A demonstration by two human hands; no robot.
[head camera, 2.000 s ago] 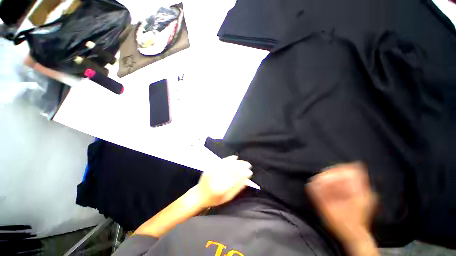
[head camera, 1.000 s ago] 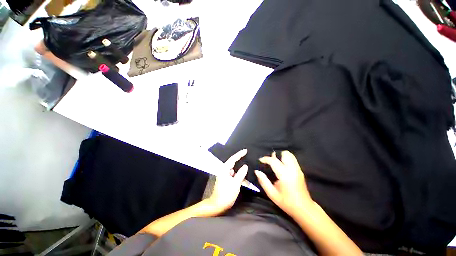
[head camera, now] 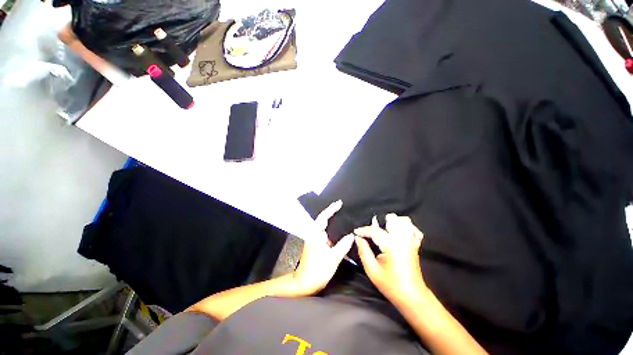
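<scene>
A large black garment (head camera: pixel 458 166) lies over the right part of the white table (head camera: pixel 187 139). My left hand (head camera: pixel 323 249) is at the table's near edge, with cloth between its thumb and forefinger. My right hand (head camera: pixel 394 251) is just right of it, over the cloth, thumb and forefinger together close to my left thumb tip. A needle or thread is too small to make out.
A smartphone (head camera: pixel 241 132) lies on the table, with small snips (head camera: pixel 275 111) beside it. Behind are dark rods (head camera: pixel 170 87), a brown pouch (head camera: pixel 208 61) under a round white item (head camera: pixel 258 40), and a black plastic bag (head camera: pixel 139 24). Black cloth (head camera: pixel 180 236) hangs below the left edge.
My right hand has come in from the right to my left hand, and its thumb and forefinger have closed together. The camera view has shifted slightly.
</scene>
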